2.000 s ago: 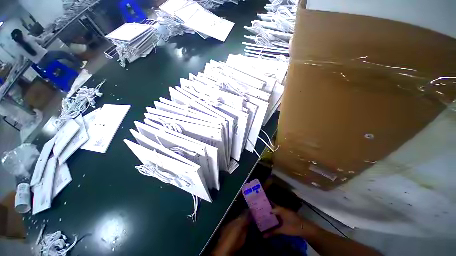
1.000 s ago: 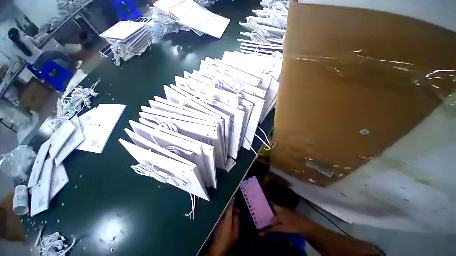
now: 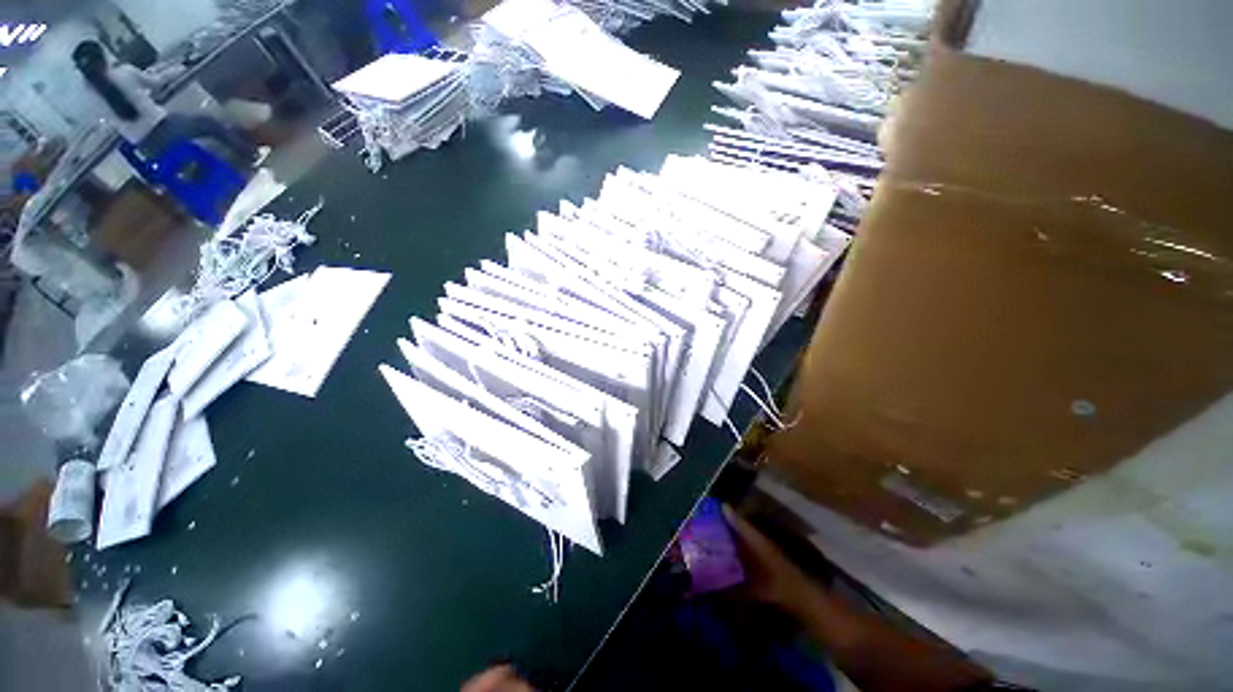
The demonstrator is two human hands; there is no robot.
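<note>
A mobile phone (image 3: pixel 709 548) with a pink-purple screen is below the table's edge. My right hand (image 3: pixel 764 554) holds it; the hand is dark and blurred. My left hand (image 3: pixel 498 679) is cut off by the bottom edge of the picture over the table; only a small part shows and its fingers cannot be made out. A fanned row of white flat panels (image 3: pixel 503 446) stands leaning on the green table (image 3: pixel 406 595), with white cables between them and some cable ends hanging down at the front and right.
Loose panels (image 3: pixel 318 329), a white cylinder (image 3: pixel 72 502) and cable heaps (image 3: pixel 152 649) lie at left. More panel stacks (image 3: pixel 403 81) stand farther back. A cardboard sheet (image 3: pixel 1028 311) borders the right side. A person (image 3: pixel 122 88) sits in the left background.
My left hand has moved left from beside the phone to the bottom of the picture over the table. The phone has tilted and shows less of its screen. The view has shifted, with things appearing farther right.
</note>
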